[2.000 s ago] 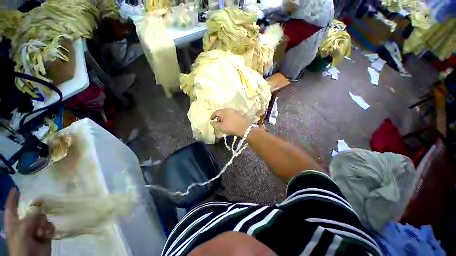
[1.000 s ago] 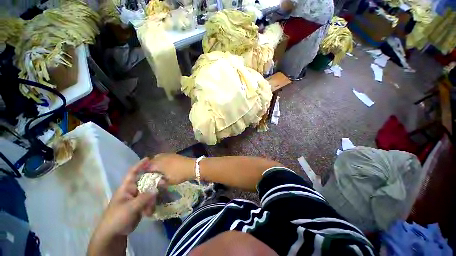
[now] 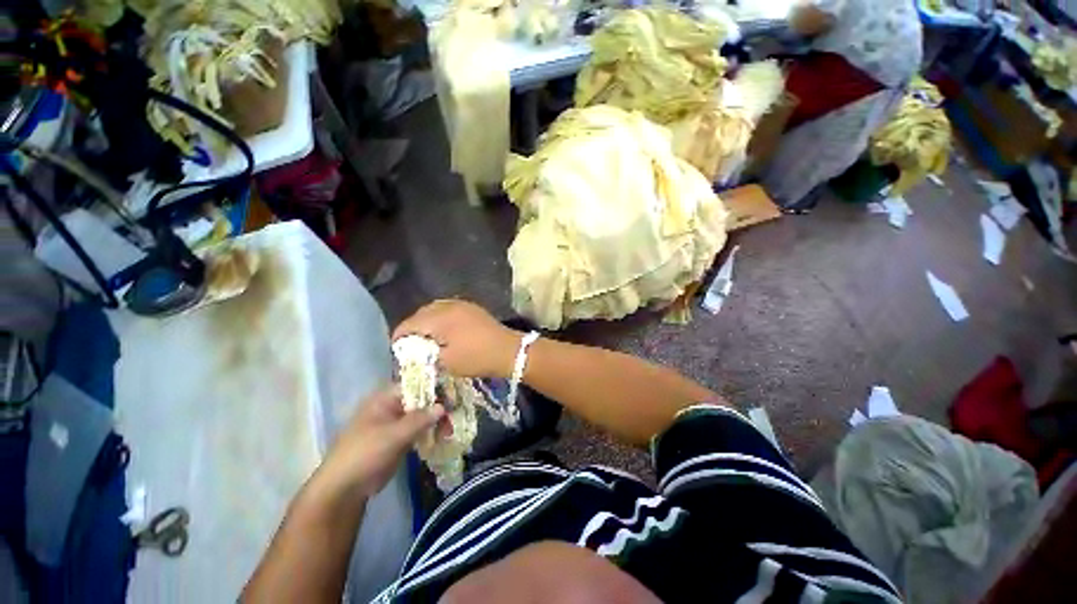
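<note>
A hank of cream trim (image 3: 418, 375) hangs bunched between my two hands, above the right edge of the padded table. My right hand (image 3: 455, 334) is closed on its upper part. My left hand (image 3: 380, 437) grips its lower left side with the thumb across it. Looser strands hang below and to the right of the hands. A strand of trim also loops around my right wrist. The fingers are partly hidden by the trim.
The white padded ironing table (image 3: 266, 472) has brown scorch stains. A steam iron (image 3: 165, 286) stands at its far end, and scissors (image 3: 165, 531) lie near its left edge. A pale-yellow fabric pile (image 3: 614, 218) stands ahead; grey fabric (image 3: 939, 501) lies at right.
The long strand stretched between my hands two seconds ago is now gathered. Since one second ago the bunch has turned from a round coil to a hanging hank. The view has shifted left, showing the scissors.
</note>
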